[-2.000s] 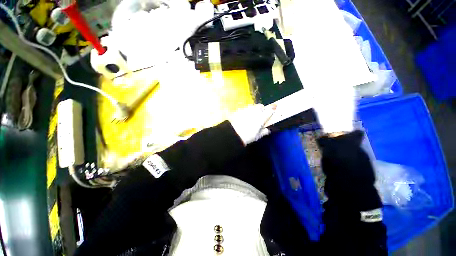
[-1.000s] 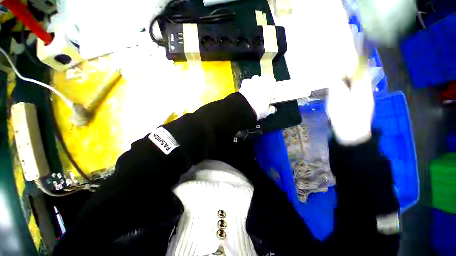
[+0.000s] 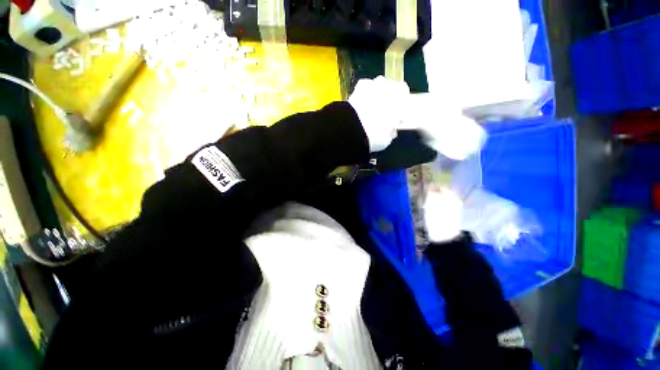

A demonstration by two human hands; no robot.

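Note:
My left hand [image 3: 378, 110], in a white glove, is closed on a white bar that looks like a power strip [image 3: 416, 110], at the bench's right front edge. Glare hides its details. A blurred white shape [image 3: 457, 137] is at the bar's right end; I cannot tell if it is bundled cord or part of a glove. My right hand [image 3: 443, 214], white-gloved and blurred, is lower right, over the blue bin. Its fingers and anything in them cannot be made out.
A black socket block [image 3: 329, 20] is taped down behind my left hand. The yellow mat [image 3: 289, 72] bears many small white parts [image 3: 192, 50] and a tan stick [image 3: 116, 90]. Another white strip [image 3: 16, 191] lies at far left. The blue bin [image 3: 535, 195] holds clear plastic [image 3: 499, 217].
My right hand has come down and left from the stack at the right to over the bin. My left hand stays on the white bar. The view has shifted, moving bench items left and up.

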